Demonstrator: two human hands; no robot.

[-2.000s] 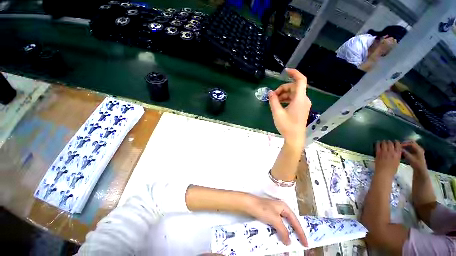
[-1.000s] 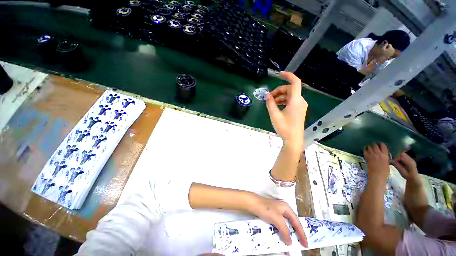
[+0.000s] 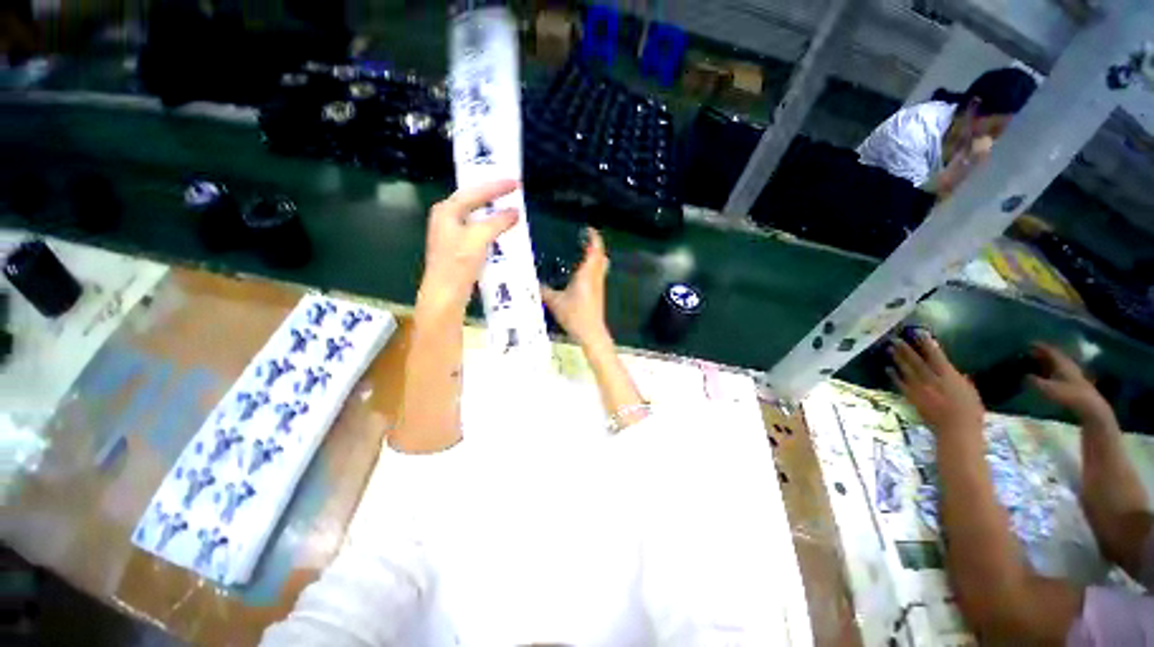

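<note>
My left hand (image 3: 458,253) holds a long white sticker strip (image 3: 476,120) with a column of dark figures. The strip stands nearly upright over the belt, its upper part blurred. My right hand (image 3: 582,293), with a bracelet, is just right of the strip, thumb and fingers apart. A dark black unit (image 3: 556,271) shows between them, partly hidden; whether the hand grips it is unclear. A black unit with a white-and-blue top (image 3: 681,303) stands on the belt to the right. A thick stack of label sheets (image 3: 263,436) lies on the brown bench at left.
The green conveyor (image 3: 380,234) crosses beyond the bench, with black units (image 3: 272,228) at left and trays of units (image 3: 601,133) behind. A perforated post (image 3: 936,215) slants at right. A neighbour's hands (image 3: 943,386) are beyond it. Another person (image 3: 918,139) sits at the back.
My left hand has lifted the strip from the white surface to above the belt. My right hand has moved left and lower; its round sticker no longer shows. The units have moved right.
</note>
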